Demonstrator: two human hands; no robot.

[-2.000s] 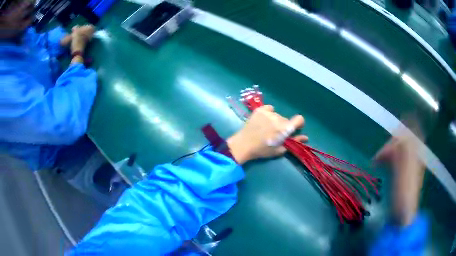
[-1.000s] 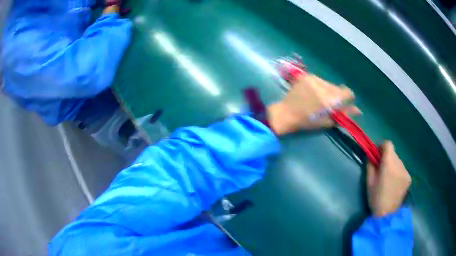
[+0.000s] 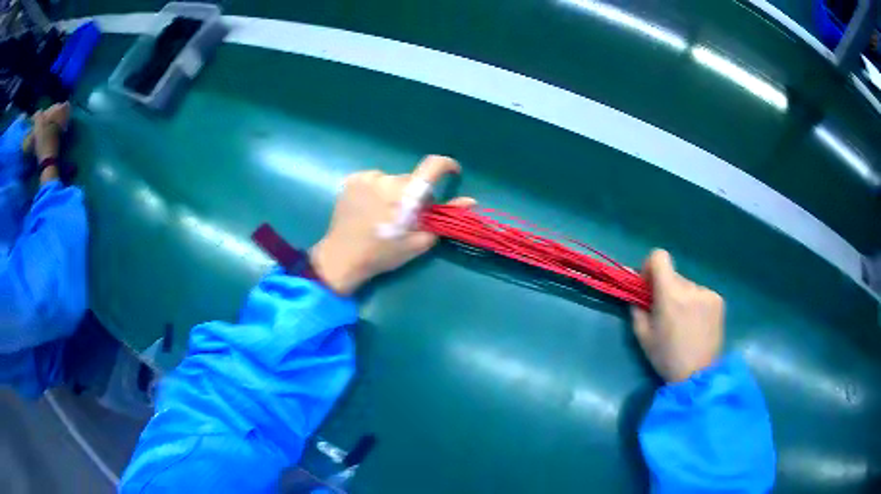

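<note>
A bundle of thin red wires [image 3: 536, 253] stretches between my two hands above the green bench, with a few dark wires or shadow under it. My left hand [image 3: 379, 224] is closed around the left end of the bundle, with white pieces [image 3: 412, 207] across its fingers. A dark maroon strap [image 3: 280, 249] is on my left wrist. My right hand [image 3: 681, 314] grips the right end. The white tips at the left end are not visible, and the wire ends at the right are hidden by my right hand.
A person in blue [image 3: 43, 260] is at the left edge. A grey tray [image 3: 198, 66] with dark parts stands at the upper left, beside a blue bin [image 3: 77, 53]. A white strip [image 3: 522, 92] crosses the green bench [image 3: 464, 405]. Dark tabs [image 3: 359, 450] are at the near edge.
My right hand, first apart from the wires, has taken hold of their right end. The loose fan of wires is now drawn together and flatter. The view has shifted, and the tray shows again.
</note>
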